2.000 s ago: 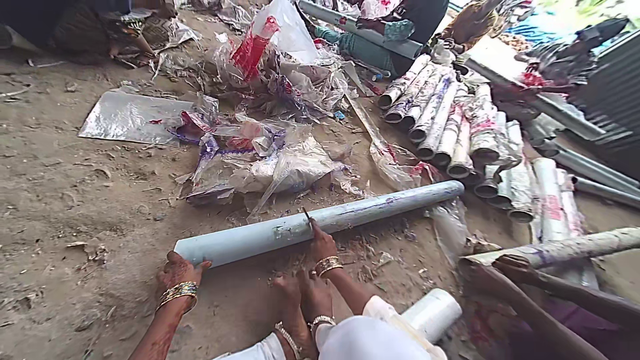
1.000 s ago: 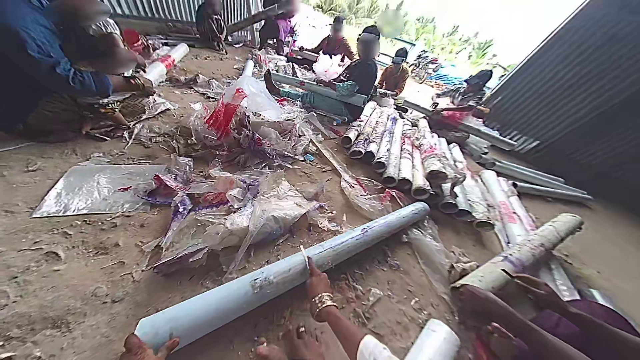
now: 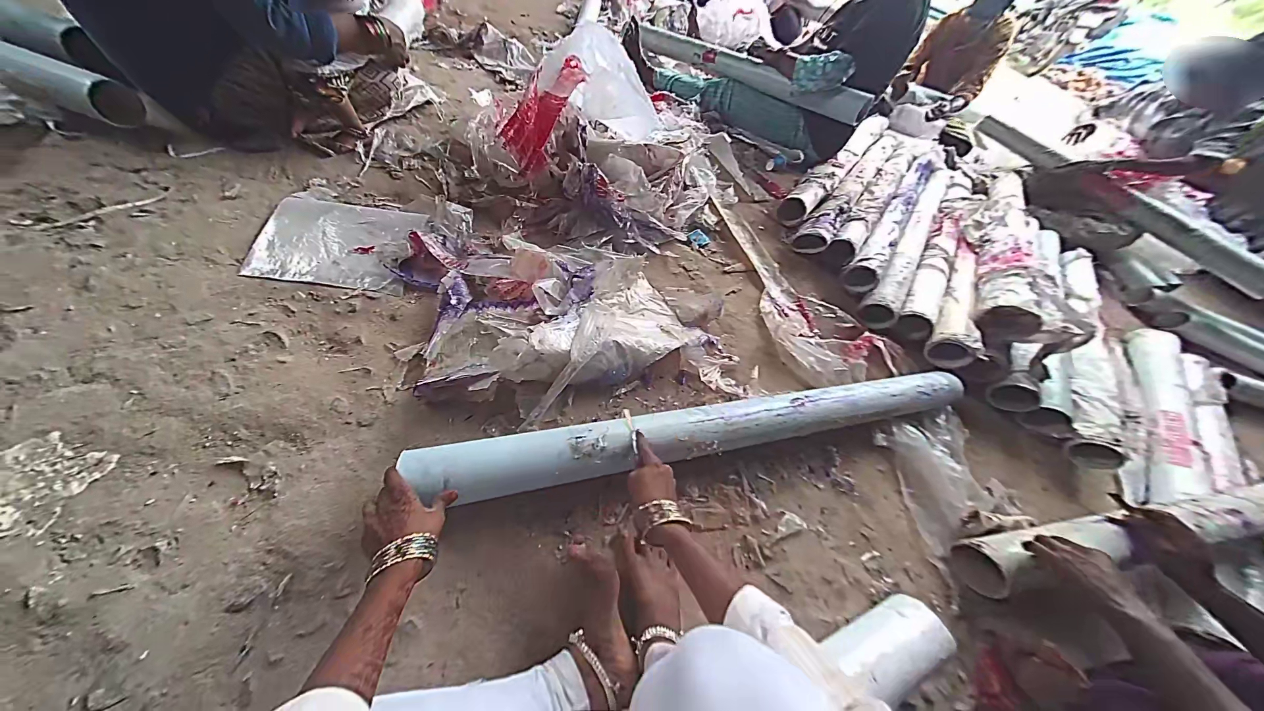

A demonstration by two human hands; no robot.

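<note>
A long pale blue-grey plastic pipe [image 3: 750, 427] with purple stains lies on the dirt across the middle. Its near left end is gripped by my left hand [image 3: 403, 513], which wears bangles. My right hand [image 3: 654, 484], also with bangles, is at the pipe's middle and holds a thin, light-coloured strip or stick [image 3: 630, 432] against the pipe's surface; what kind of tool it is cannot be told. A rough patch shows on the pipe just left of that hand. My bare feet rest on the ground below the pipe.
Crumpled plastic sheeting [image 3: 592, 336] lies beyond the pipe, beside a flat clear sheet [image 3: 331, 242]. Several stained, wrapped pipes [image 3: 913, 237] are stacked at right. A co-worker's hands [image 3: 1096, 568] hold another pipe [image 3: 1047, 543] at lower right. A white pipe [image 3: 889, 647] lies near my knee. Other people sit beyond.
The view has tilted up and then back down. Both hands are still at the same pipe, left at its end and right near its middle.
</note>
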